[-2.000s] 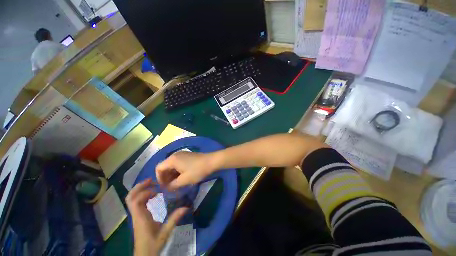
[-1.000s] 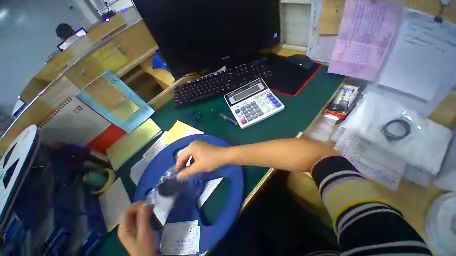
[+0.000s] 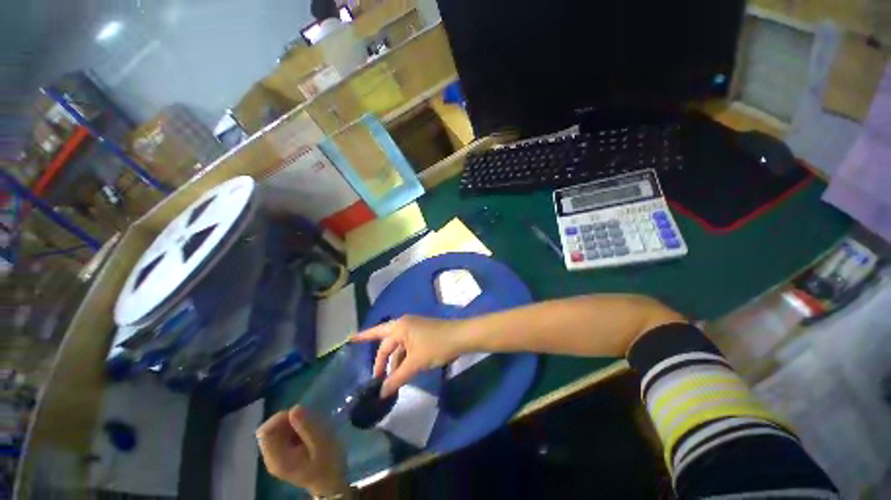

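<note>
A large blue reel [image 3: 508, 278] lies on the green desk in front of me, with a white label [image 3: 414, 418] at its near side. My right hand [image 3: 415, 350] is over the reel's left part, with its fingertips on a small round dark coil [image 3: 370, 404]. A shiny clear plastic bag [image 3: 337, 389] lies around the coil, between my hands. My left hand [image 3: 305, 451] is at the bag's lower left, fingers curled and blurred; whether it grips the bag is not clear.
Behind the reel are a calculator [image 3: 620, 223], a keyboard [image 3: 572, 158] and a black mouse pad [image 3: 728, 190]. At left, a white reel [image 3: 186, 249] lies on a blue stack, beside a tape roll [image 3: 327, 278]. A person [image 3: 337, 47] is far back.
The view has swung left, bringing the white reel and shelving into sight. The dark coil is now lower left of my right fingers, at the reel's edge. The clear bag shows more widely spread.
</note>
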